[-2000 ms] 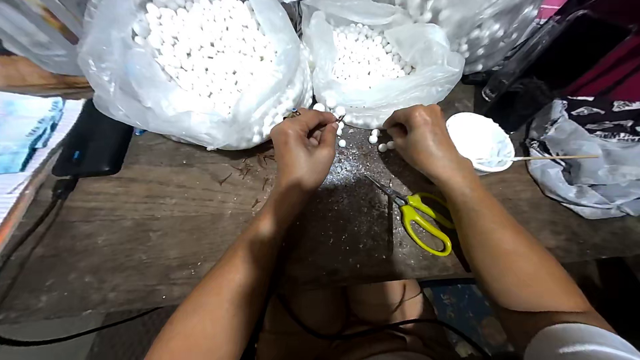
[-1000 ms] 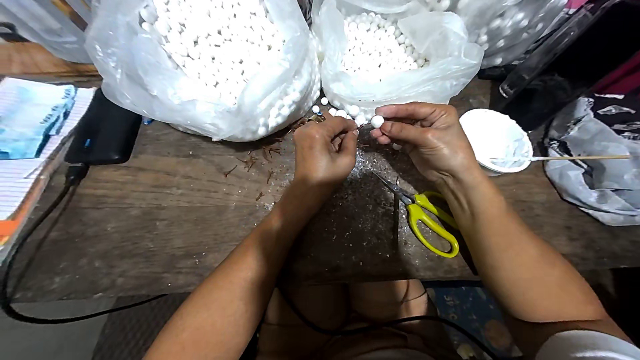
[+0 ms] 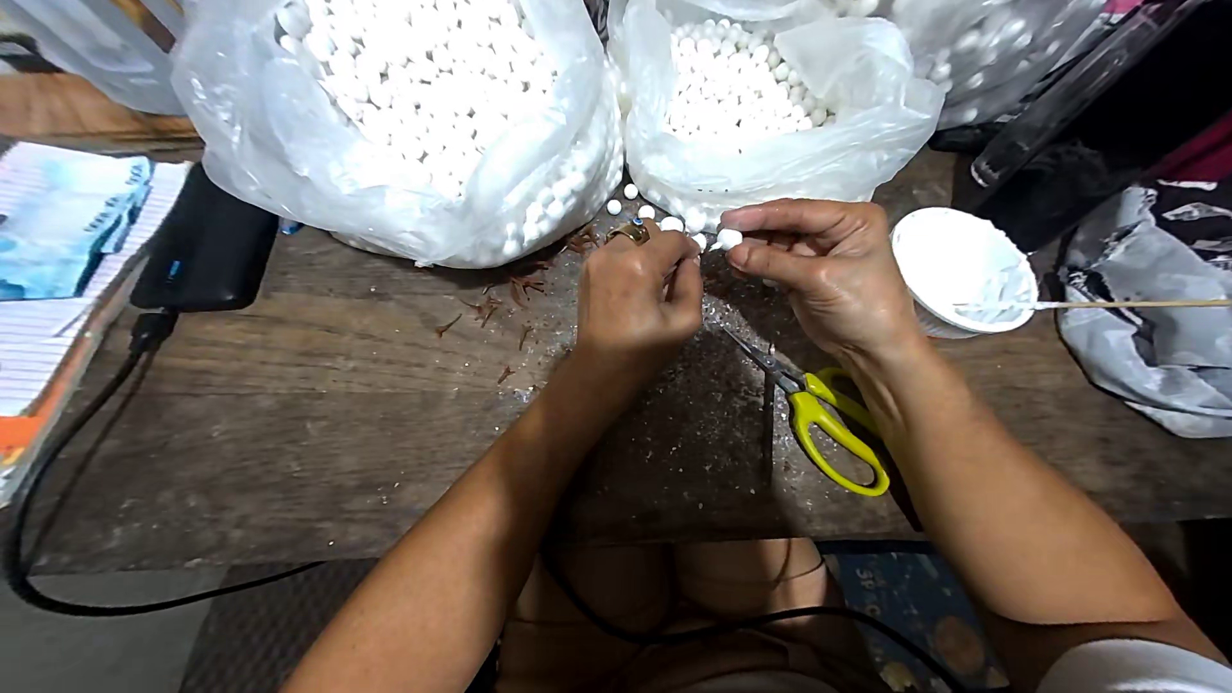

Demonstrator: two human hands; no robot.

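My right hand (image 3: 828,269) pinches a small white ball (image 3: 730,239) between thumb and forefinger. Close against it, my left hand (image 3: 640,289), with a ring on one finger, has its fingertips closed at another small white ball (image 3: 700,242); what exactly they grip is partly hidden. A few loose white balls (image 3: 614,207) lie just beyond the hands. Below my right hand rest scissors with yellow-green handles (image 3: 818,423), their blades toward the left hand. Two plastic bags, a large one (image 3: 260,183) and a smaller one (image 3: 866,144), hold many white balls.
A white tub (image 3: 962,269) with a thin stick (image 3: 1136,304) across its rim stands at right, beside a crumpled grey bag (image 3: 1136,346). Reddish-brown scraps (image 3: 484,308) lie on the wooden table (image 3: 289,414). At left are a black power bank (image 3: 207,241) with a cable, and lined paper (image 3: 38,337).
Two seconds ago my hands were apart, with loose balls near each. They have come together, and a white ball shows in my right fingertips. The view has shifted slightly.
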